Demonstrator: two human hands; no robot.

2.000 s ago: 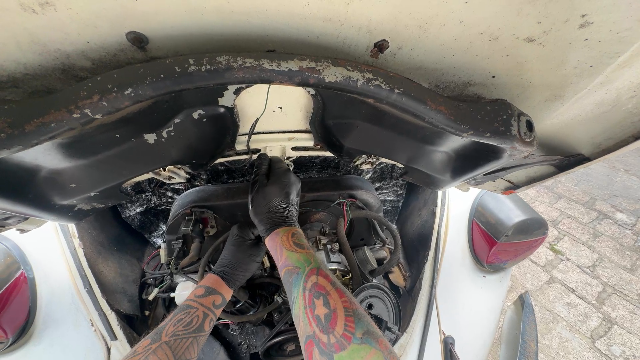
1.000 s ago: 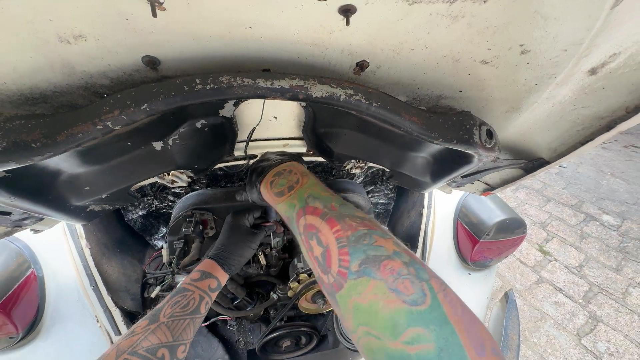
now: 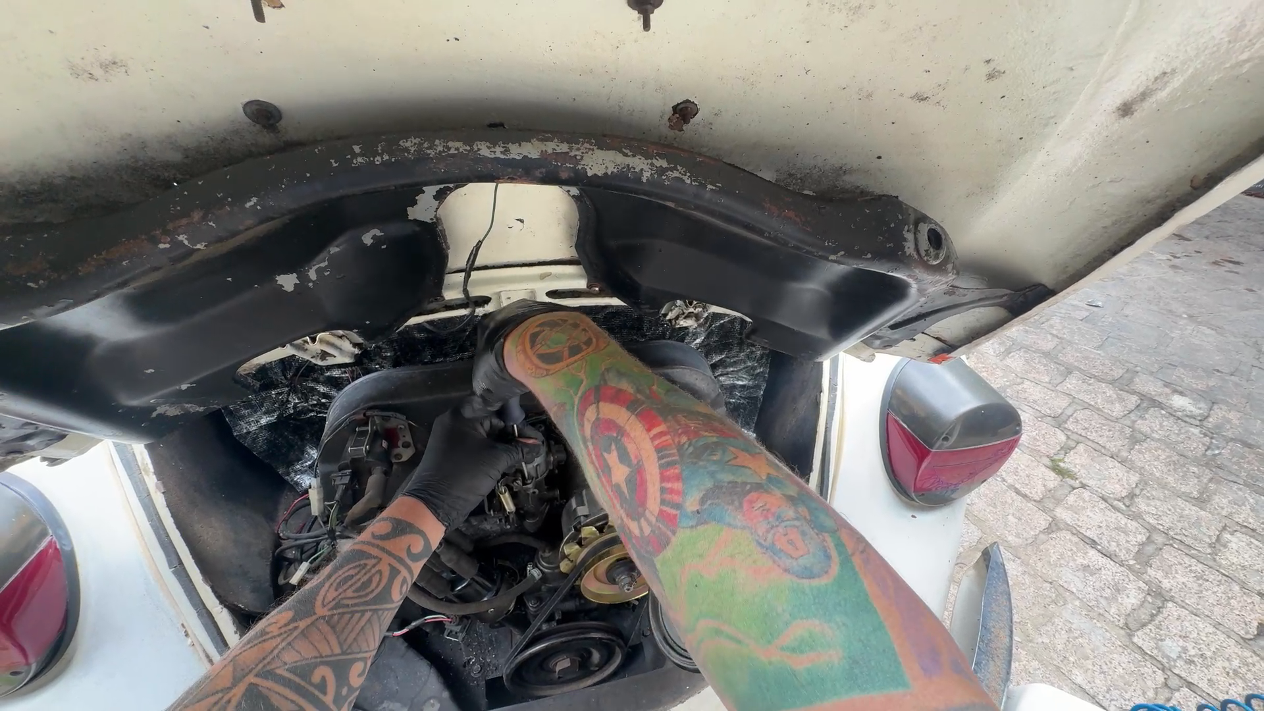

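Note:
My left hand (image 3: 464,459), in a black glove, reaches into the engine bay with its fingers bent at a small dark part near the middle of the engine; what it grips cannot be made out. My right hand (image 3: 504,346), also black-gloved, is just above it, at the rear of the bay, its fingers largely hidden behind the wrist and forearm. Below my hands are the yellowish alternator pulley (image 3: 612,575) with its belt and a black crankshaft pulley (image 3: 565,660). Wires with connectors (image 3: 316,499) lie left of my left hand. A thin black wire (image 3: 474,252) hangs above my right hand.
The raised cream engine lid (image 3: 553,59) and its black, chipped metal brace (image 3: 741,222) hang over the bay. Tail lights (image 3: 950,432) flank it on both white fenders. A chrome bumper end (image 3: 990,612) stands at lower right, beside stone paving (image 3: 1136,474).
My right forearm has swung out to the right and across the bay since two seconds ago. The alternator pulley, covered then, shows now. Both hands remain near the engine's middle.

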